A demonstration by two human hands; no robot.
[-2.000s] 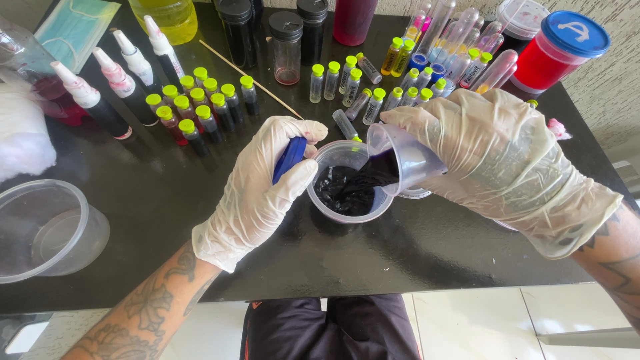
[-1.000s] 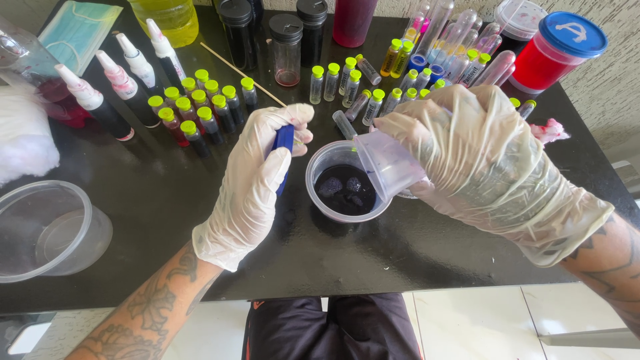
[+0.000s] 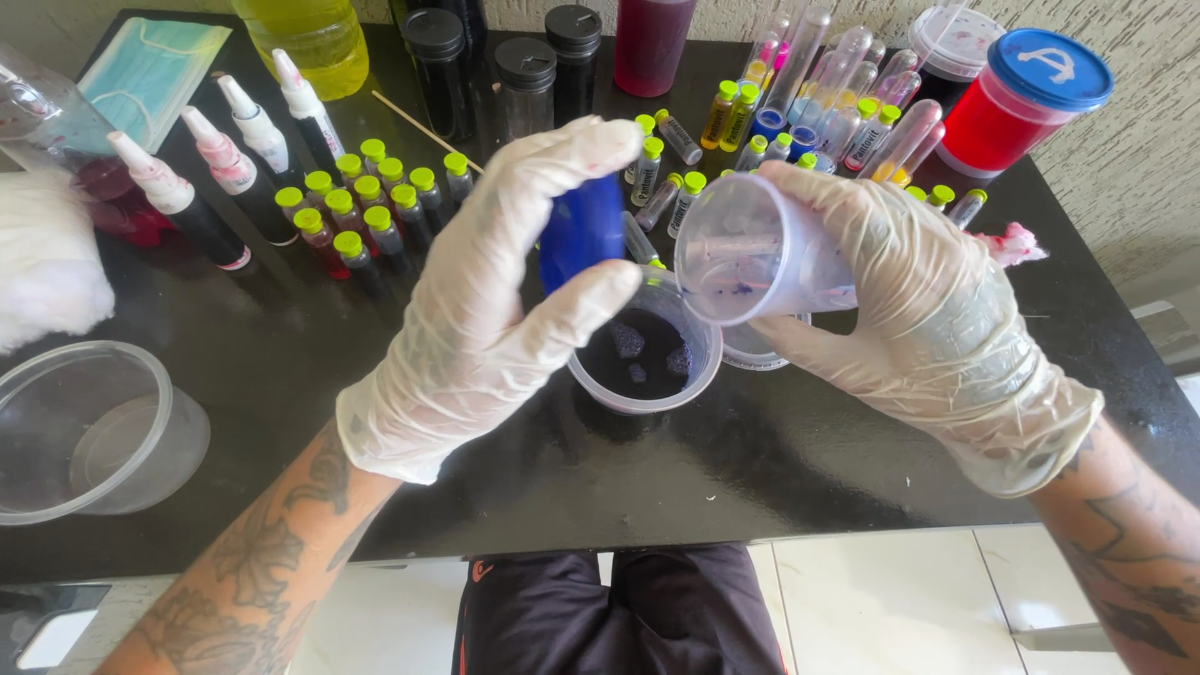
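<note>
My gloved left hand (image 3: 478, 309) holds a round blue lid (image 3: 583, 234) upright between thumb and fingers. In my gloved right hand (image 3: 919, 309) is a translucent plastic cup (image 3: 741, 248), tilted with its mouth toward the left and some dark residue inside. Between and below the hands stands a small clear plastic tub (image 3: 647, 405) with dark liquid and clumps of bubbles in it. Part of a clear lid (image 3: 755, 349) lies right of the tub, partly hidden by the cup and my right hand.
An open clear container (image 3: 169, 450) stands at left. Behind are green-capped vials (image 3: 349, 246), white-nozzled bottles (image 3: 178, 197), black-capped jars (image 3: 525, 84), plastic tubes (image 3: 797, 56) and a blue-lidded red tub (image 3: 1012, 112). A wooden stick (image 3: 412, 122) and cotton (image 3: 47, 262) lie on the black table.
Dark contents were pouring from the cup into the tub; now nothing pours, and the cup is lifted and tipped less. The blue lid has turned to show more of its face.
</note>
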